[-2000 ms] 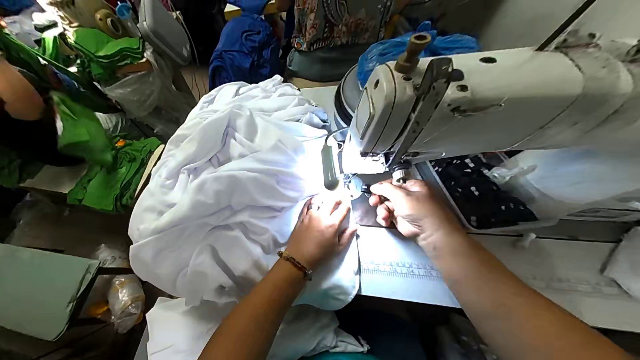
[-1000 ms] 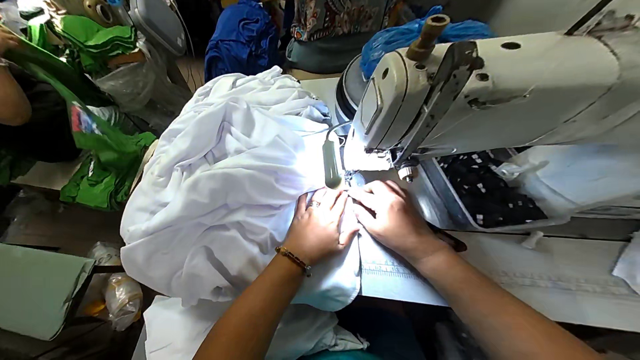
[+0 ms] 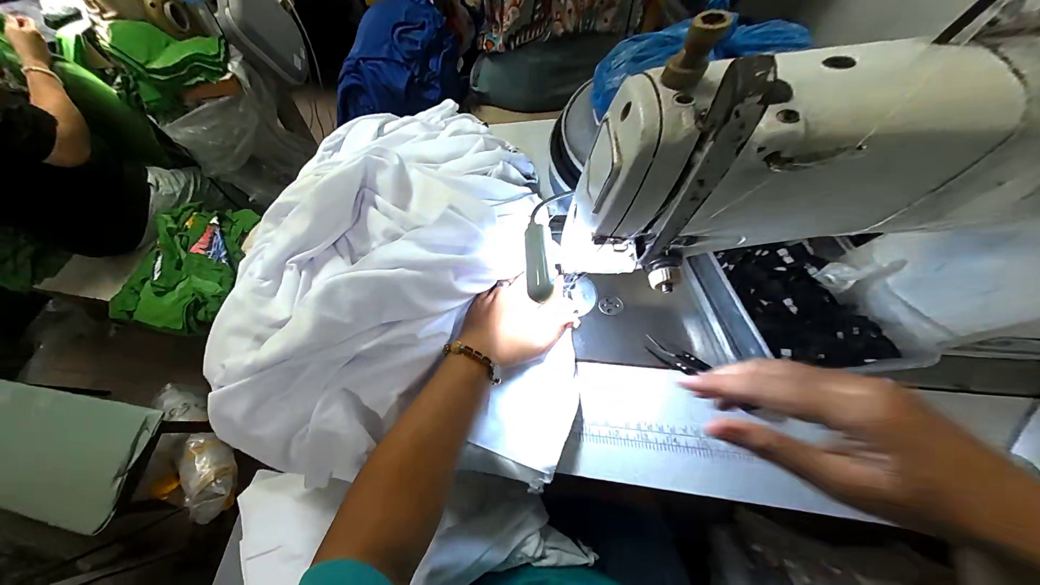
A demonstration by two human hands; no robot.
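White fabric (image 3: 349, 276) lies in a large heap left of the sewing machine (image 3: 796, 154). My left hand (image 3: 520, 321) is curled on its right-hand edge, close to the presser foot and beside the small lamp (image 3: 537, 262); its fingertips are partly lost in glare. Blurred by motion, my right hand (image 3: 821, 426) is over the handles of black thread snips (image 3: 681, 359), thumb and fingers apart. The snips' pointed tips stick out past the fingers, on the machine bed. A printed ruler scale (image 3: 658, 439) runs along the table in front.
Black patterned material (image 3: 800, 305) lies in a tray behind the bed, beside clear plastic (image 3: 967, 284). Another person's arm (image 3: 61, 114) is at far left, near green cloth (image 3: 183, 272). A bobbin-like metal post (image 3: 664, 275) hangs below the machine head.
My right hand has moved from beside the needle, away to the right, over the snips. My left hand stays by the presser foot, its fingers now more curled.
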